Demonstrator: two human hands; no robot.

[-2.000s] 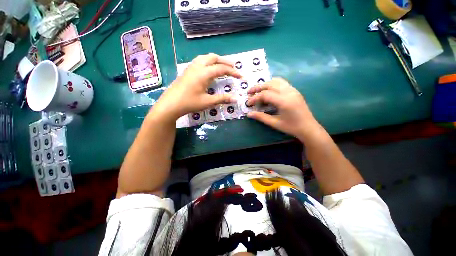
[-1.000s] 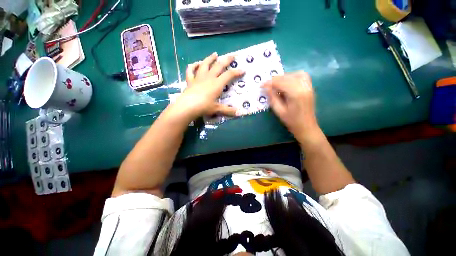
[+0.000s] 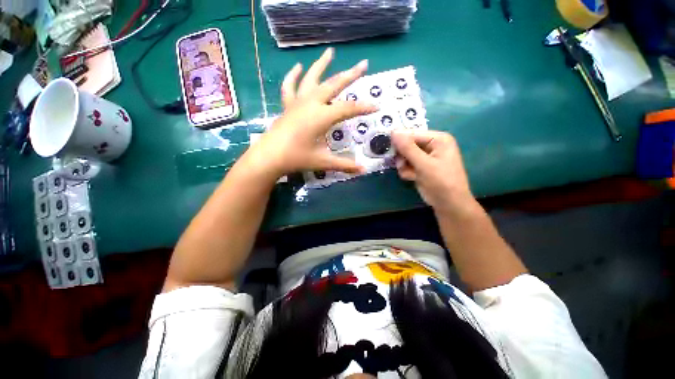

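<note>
A white multi-unit sheet (image 3: 411,100) with rows of dark round marks lies on the green bench top, partly covered by my hands. My right hand (image 3: 433,164) pinches a round disc (image 3: 380,143) with a dark centre and pale rim between thumb and fingers, over the sheet's lower part. My left hand (image 3: 311,133) is spread open over the sheet's left part, fingers apart. I cannot tell whether its fingertips touch the sheet.
A panel stack (image 3: 340,22) stands behind the sheet. A lit smartphone (image 3: 207,78), a cherry-print mug (image 3: 81,122) and another dotted sheet (image 3: 66,229) are at left. Clear film (image 3: 211,159) lies left of my work. A slim tool (image 3: 592,85) and yellow tape roll (image 3: 582,11) are at right.
The sheet has shifted right and turned slightly since the oldest frame. My left hand has spread wider. The dark disc now shows in my right fingers.
</note>
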